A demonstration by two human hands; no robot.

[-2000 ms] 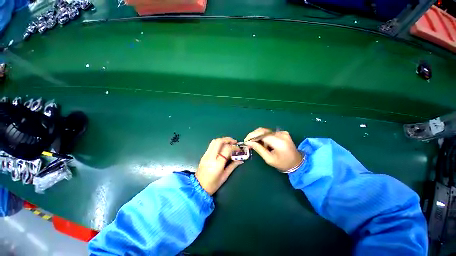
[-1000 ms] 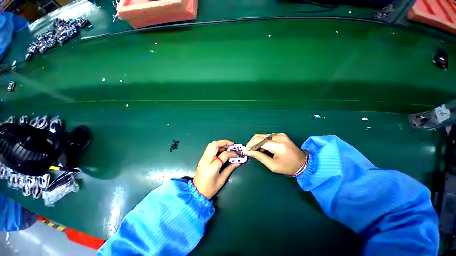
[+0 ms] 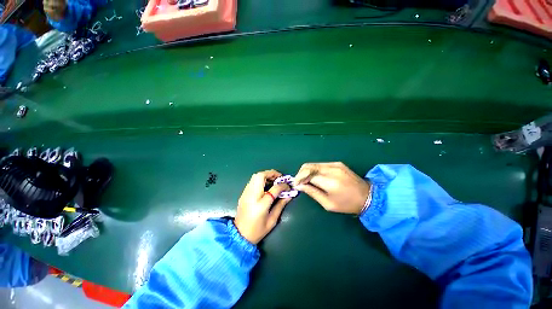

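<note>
A small rounded housing [image 3: 287, 186] with a white rim and dark inner parts is held above the green surface. My left hand [image 3: 257, 208] is bare and grips the housing from its left side, with fingers around its edge. My right hand [image 3: 331, 186] is bare, with fingertips pinched together at the housing's right edge. The slim tool is not clearly visible in it now; the fingers hide what they pinch. A loose cluster of tiny black parts [image 3: 210, 179] lies left of my hands.
A black fan [image 3: 36, 186] stands at left among housings with cables [image 3: 36, 227] and a clear plastic bag [image 3: 78, 236]. Beyond the belt [image 3: 272, 78] are a pink foam tray [image 3: 193, 20], another heap of units [image 3: 68, 54] and a person's hand [image 3: 54, 6]. A metal bracket [image 3: 518, 139] is at right.
The slim tool seen earlier over my right fingers no longer shows clearly. The housing stays in my left hand. Small items on the far belt have shifted right; another person's hand has appeared at upper left.
</note>
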